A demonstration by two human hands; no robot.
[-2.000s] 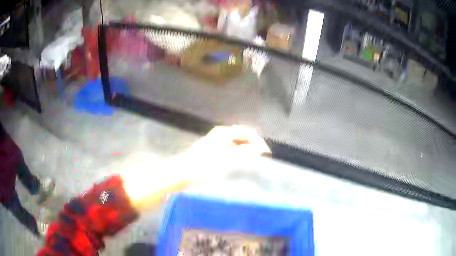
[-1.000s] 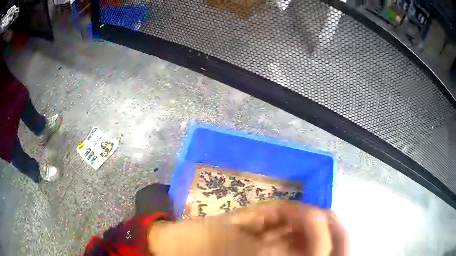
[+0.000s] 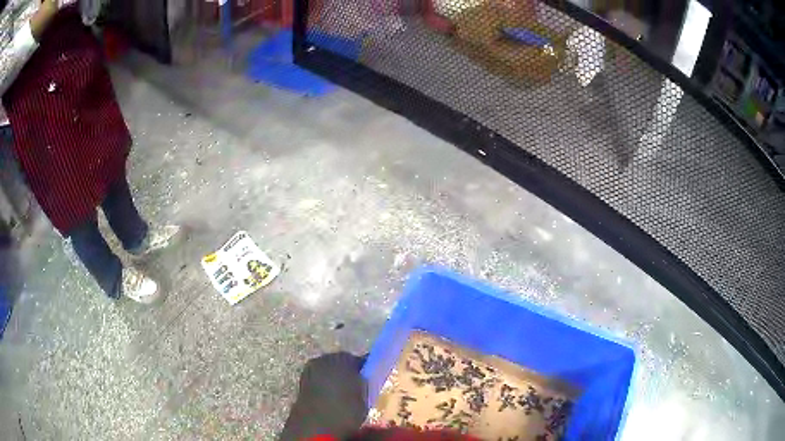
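Observation:
A black mesh door panel [image 3: 516, 103] hangs in front of me, running from the upper middle to the right edge, with a smooth dark border. A blue bin [image 3: 525, 323] stands below it at the lower right. Many small dark parts [image 3: 448, 366] lie scattered on a tan cardboard liner [image 3: 508, 422] in it. A strip of red sleeve shows at the bottom edge, in front of the bin. Neither of my hands is in the picture.
A person in a dark red apron [image 3: 73, 129] stands at the left. A printed card [image 3: 241, 269] lies on the speckled floor [image 3: 215, 362]. A dark rounded shape [image 3: 327, 400] is beside the bin. Blue material [image 3: 288, 65] and a yellow-brown carton [image 3: 508, 56] are farther back.
The hand at the panel's lower border two seconds ago moved down over the bin, then out of view. The camera view has turned down and left, showing more of the person.

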